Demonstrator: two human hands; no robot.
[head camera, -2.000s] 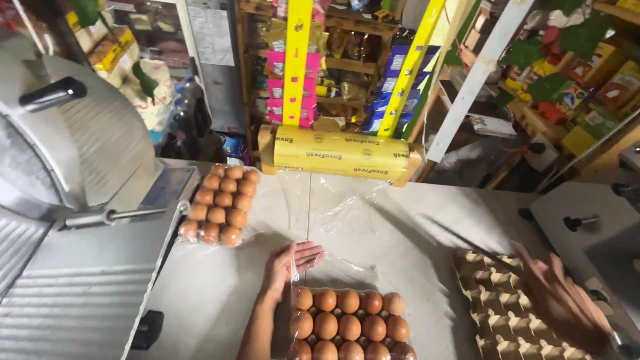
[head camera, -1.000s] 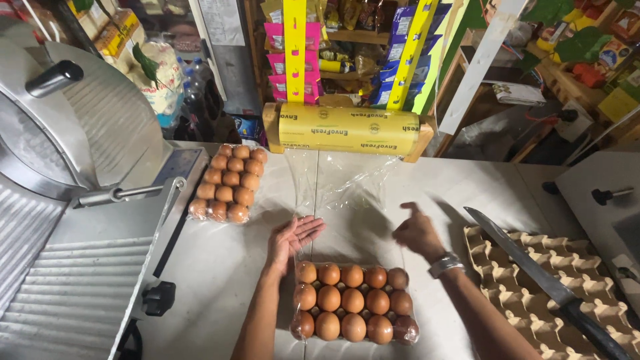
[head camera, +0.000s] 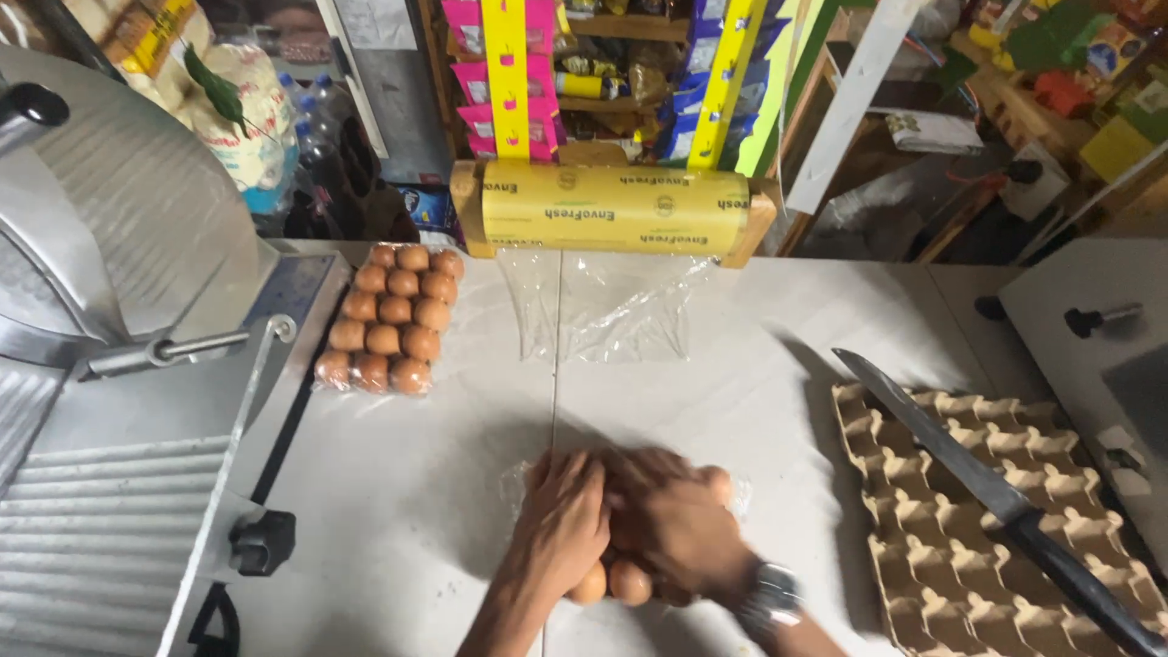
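Note:
Brown eggs (head camera: 630, 581) in clear plastic film lie at the bottom centre of the counter, largely covered by both hands. My left hand (head camera: 568, 511) rests on their left side, fingers pointing away from me. My right hand (head camera: 680, 520), blurred and with a watch at the wrist, lies across the top and right of the eggs. Whether either hand grips the film cannot be told. Loose ends of film (head camera: 741, 497) stick out at the sides. Farther off, a roll of yellow-printed cling film (head camera: 616, 208) sits in a wooden holder, with a clear sheet (head camera: 625, 310) hanging onto the counter.
A second film-wrapped pack of brown eggs (head camera: 394, 312) lies at the upper left, beside a metal slicer (head camera: 119, 301). At the right, a long knife with a black handle (head camera: 949, 447) lies across a cardboard egg tray (head camera: 922, 575). Shelves with packets stand behind the roll.
The right hand has come from the knife and egg tray on the right to the eggs. My left hand has moved from beyond the pack's left corner onto the eggs.

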